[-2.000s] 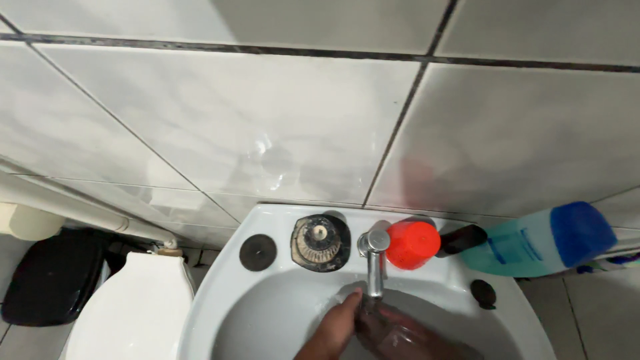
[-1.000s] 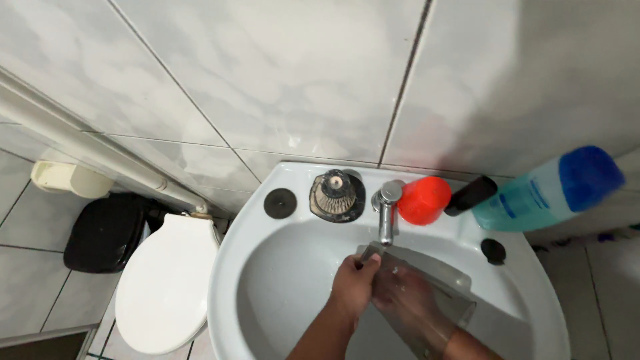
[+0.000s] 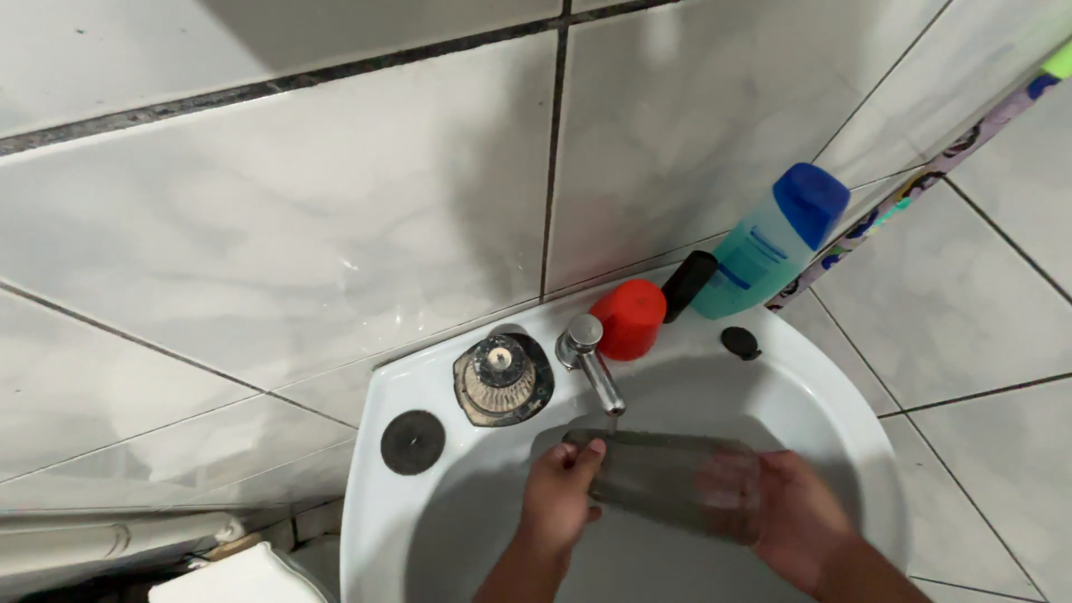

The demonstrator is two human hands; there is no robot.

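A translucent dark container (image 3: 662, 486) lies lengthwise over the basin of the white sink (image 3: 368, 519), just below the spout of the chrome faucet (image 3: 599, 368). My left hand (image 3: 561, 490) grips its left end, thumb on top. At the other end my right hand (image 3: 796, 511) holds it, with some fingers seen through its wall. A thin stream of water appears to run from the spout onto the container's upper edge.
Along the sink's back rim stand a black-and-beige ribbed object (image 3: 502, 381), a red plastic cup (image 3: 632, 318), a black cylindrical item (image 3: 689, 285) and a blue-capped bottle (image 3: 766, 243). Black discs (image 3: 413, 441) lie on the rim. A toilet lid (image 3: 243, 578) is at lower left.
My right hand has moved away from my left, to the container's right end. The container, earlier slanted in the basin, now lies more level under the spout. The view has shifted.
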